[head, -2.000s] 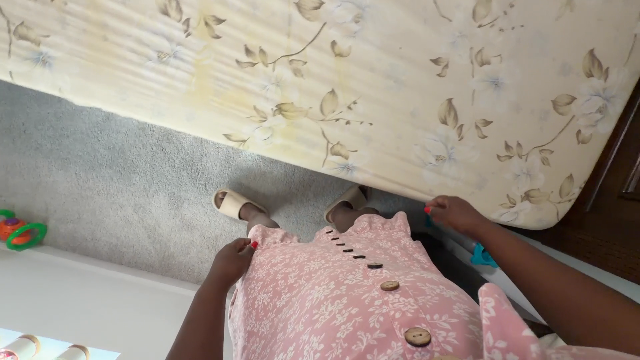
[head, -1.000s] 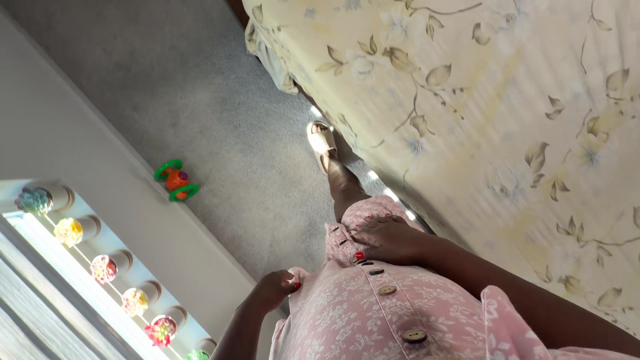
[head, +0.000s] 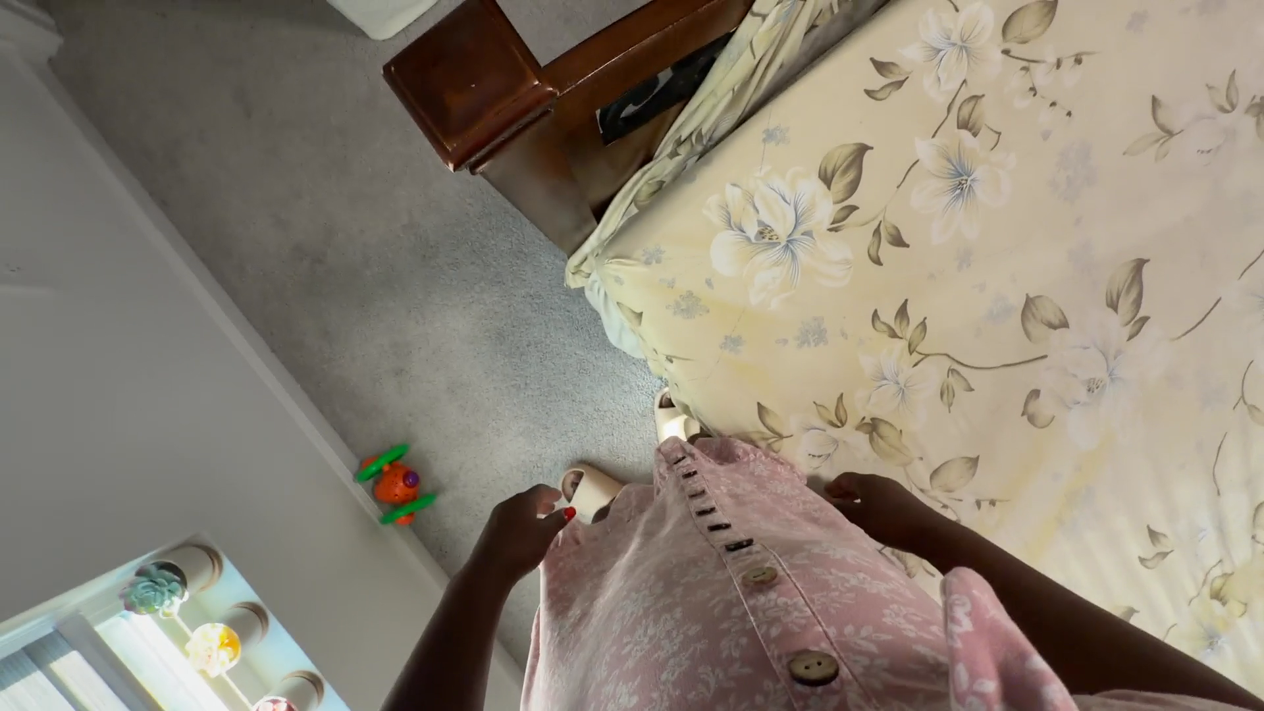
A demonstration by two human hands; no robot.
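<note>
My left hand (head: pixel 523 528) hangs beside the left side of the pink floral button-front dress (head: pixel 691 592), fingers loosely curled and apart, with no object seen in it. At the dress's right side is my right hand (head: pixel 874 504), over the edge of the mattress; its fingers are partly hidden, and whether it touches the dress or the sheet is unclear. A cream floral fitted sheet (head: pixel 987 395) covers the mattress, bunched at the corner near the bed frame. Two cream slides (head: pixel 590 492) are on my feet, the right one partly under the dress hem.
The dark wooden bedpost (head: pixel 474 84) and bed frame stand ahead. An orange and green toy (head: pixel 397 484) lies on grey carpet (head: pixel 444 326) against the left wall's skirting board (head: pixel 232 331). Potted artificial succulents (head: pixel 155 590) line the windowsill at lower left. A white item (head: pixel 380 12) is at the top.
The view has shifted along the bed, and its corner post now shows. My right hand, on the front of the dress a second ago, is now out at its right side.
</note>
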